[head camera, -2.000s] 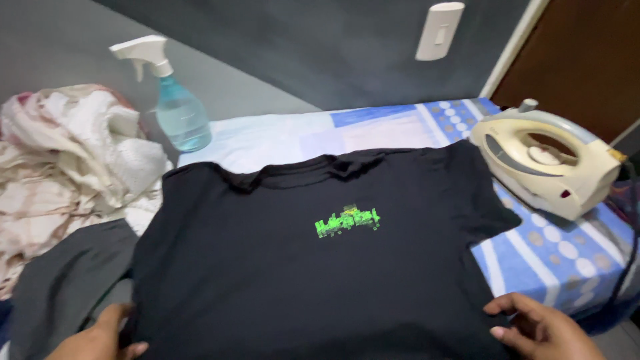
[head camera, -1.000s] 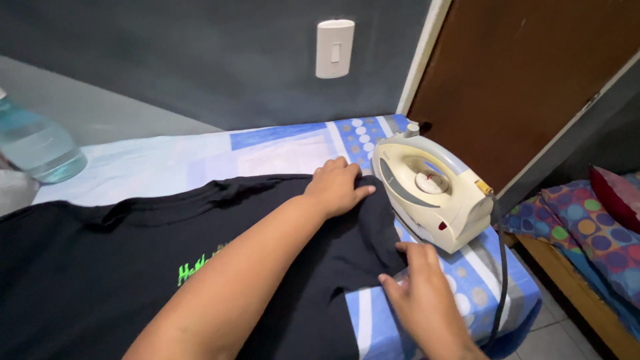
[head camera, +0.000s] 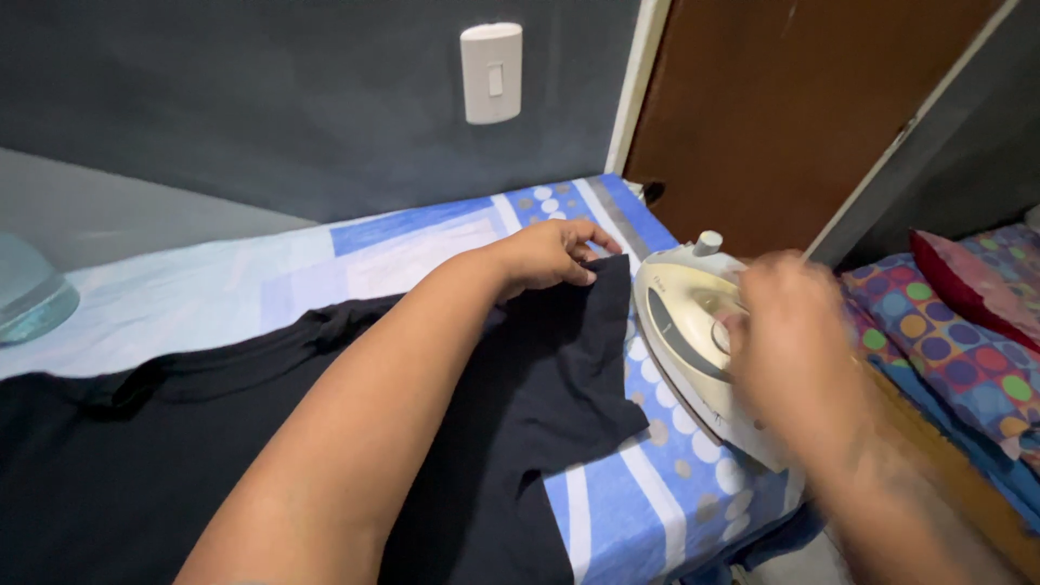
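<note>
A black T-shirt (head camera: 520, 390) lies spread on a blue and white patterned cloth (head camera: 601, 520). My left hand (head camera: 556, 252) rests at the top corner of its right-hand sleeve, with fingertips on the fabric edge; whether they pinch it is unclear. A cream and grey clothes iron (head camera: 691, 325) sits on the cloth just right of the sleeve, its nose pointing toward the wall. My right hand (head camera: 792, 333), blurred, is at the iron's handle with curled fingers. The hand hides most of the handle.
At the far left is a clear bottle with bluish liquid (head camera: 32, 292). A dark wall with a white switch plate (head camera: 491, 73) rises behind the cloth, beside a brown door (head camera: 731, 114). Patterned bedding (head camera: 942, 325) and a red pillow (head camera: 967, 284) lie at the right.
My right hand has gone from the sleeve's lower edge to the iron's handle. My left hand stays by the sleeve's top corner, where it was one second ago. The view has swung right.
</note>
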